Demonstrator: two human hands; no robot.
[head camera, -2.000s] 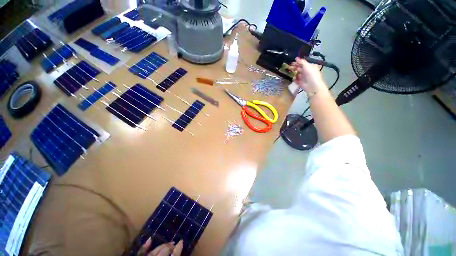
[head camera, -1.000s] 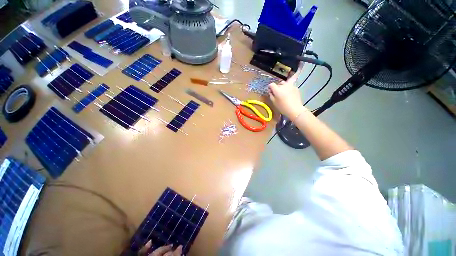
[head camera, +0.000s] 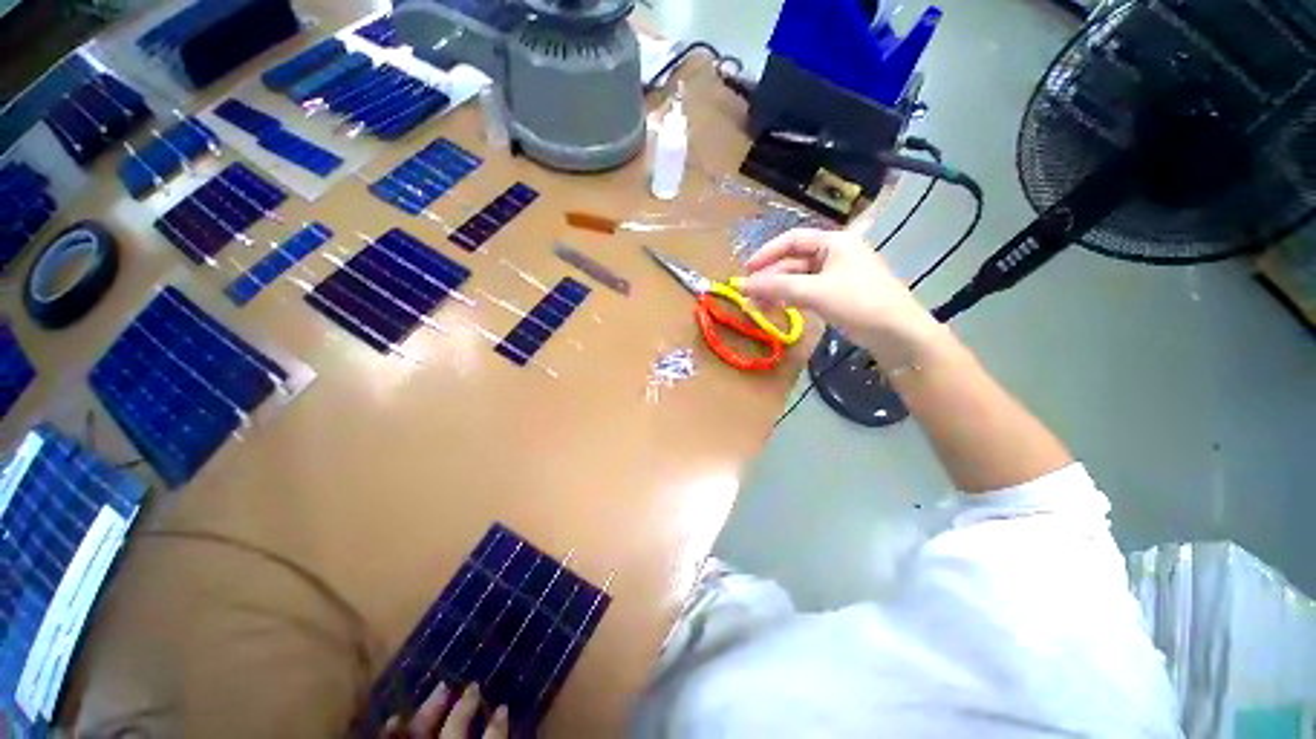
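Observation:
A dark blue solar cell piece (head camera: 527, 614) with pale ribbon lines lies at the bottom of the view. My left hand (head camera: 459, 715) is cut off by the bottom edge; its fingertips rest on the cell and its grip is hidden. My right hand (head camera: 816, 282) is over the yellow handle of the scissors (head camera: 739, 344), fingers bent together; whether anything thin is between them cannot be told. The cut ribbon pile (head camera: 765, 228) lies just beyond it. The soldering iron (head camera: 880, 155) rests at its stand (head camera: 823, 108).
A black fan (head camera: 1155, 145) stands right of the table, with a cable hanging between. A white bottle (head camera: 668, 152), a grey machine (head camera: 575, 94) and an orange-brown tool (head camera: 592, 221) are at the far side. Finished cells (head camera: 387, 289) and black tape (head camera: 69, 274) lie left.
My right hand has come back from the iron stand, past the ribbon pile, to above the scissors' handle. The left fingertips stay on the cell.

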